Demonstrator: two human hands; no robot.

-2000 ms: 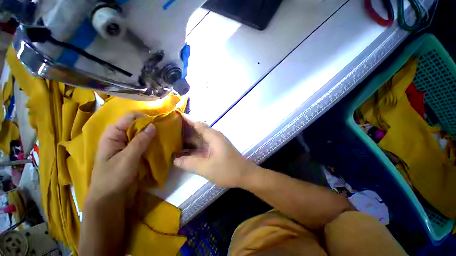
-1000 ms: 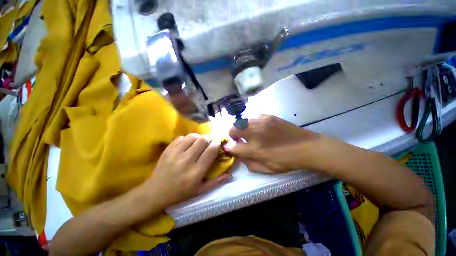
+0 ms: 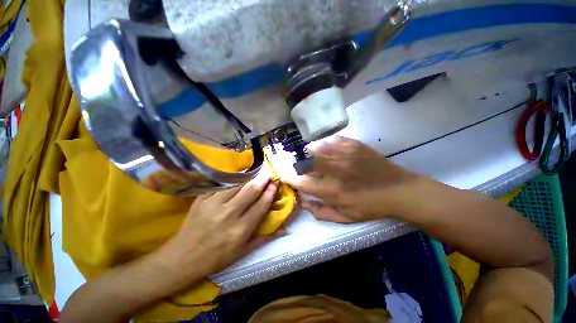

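Observation:
The mustard-yellow fabric (image 3: 120,214) lies on the left of the machine table, and its edge runs under the lit needle area (image 3: 278,158). My left hand (image 3: 227,217) presses on the fabric just in front of the needle, fingers on a small folded part. My right hand (image 3: 347,180) is right of the needle, its fingertips close to the fabric edge; glare and the dark foot attachment partly hide what they touch. The white sewing machine head (image 3: 240,44) with a blue stripe stands above, with a shiny metal guard (image 3: 120,94) and a white knob (image 3: 321,113).
Red-handled scissors (image 3: 532,129) and a green-handled tool (image 3: 554,144) lie at the table's right edge. A dark flat object (image 3: 414,87) shows beneath the machine arm. A green mesh basket (image 3: 537,211) stands lower right. The table's ribbed front edge (image 3: 316,249) runs below my hands.
The view has swung round and moved closer to the machine head. Both hands have moved from holding the folded fabric up before the needle to lying low beside the needle.

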